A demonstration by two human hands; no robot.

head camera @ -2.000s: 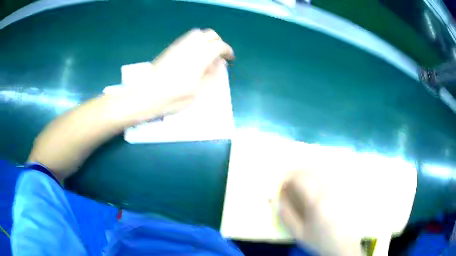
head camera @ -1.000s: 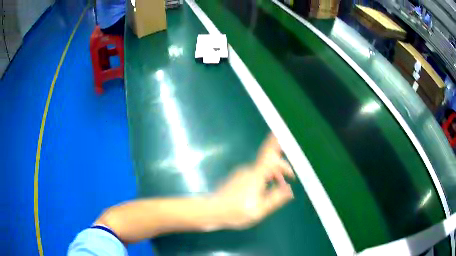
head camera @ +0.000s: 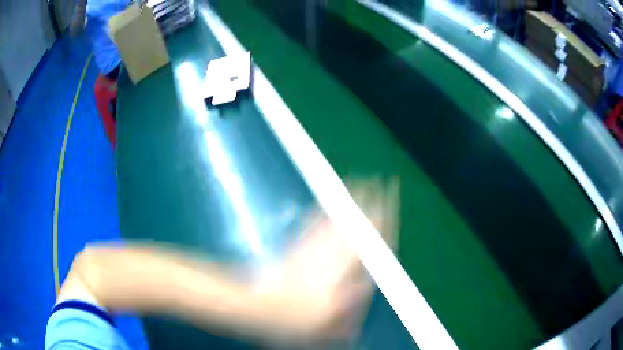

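Note:
My left hand is strongly blurred. It reaches in from the lower left, over the glossy green worktop and the white side rail. Its fingers are smeared, and I cannot tell whether they hold anything. A small stack of white hang-tab boxes lies on the worktop farther along, beside the rail, with tabs towards me. My right hand is not in view.
The green conveyor belt runs beyond the rail, with a white bar at lower right. A brown carton, a person in blue and a red stool are at upper left. Brown cartons stand at upper right.
The view has swung from the near worktop, white boxes and pale sheets along the line. My right hand has left view. Since one second ago, the hang-tab boxes appear farther left and my left hand is more blurred.

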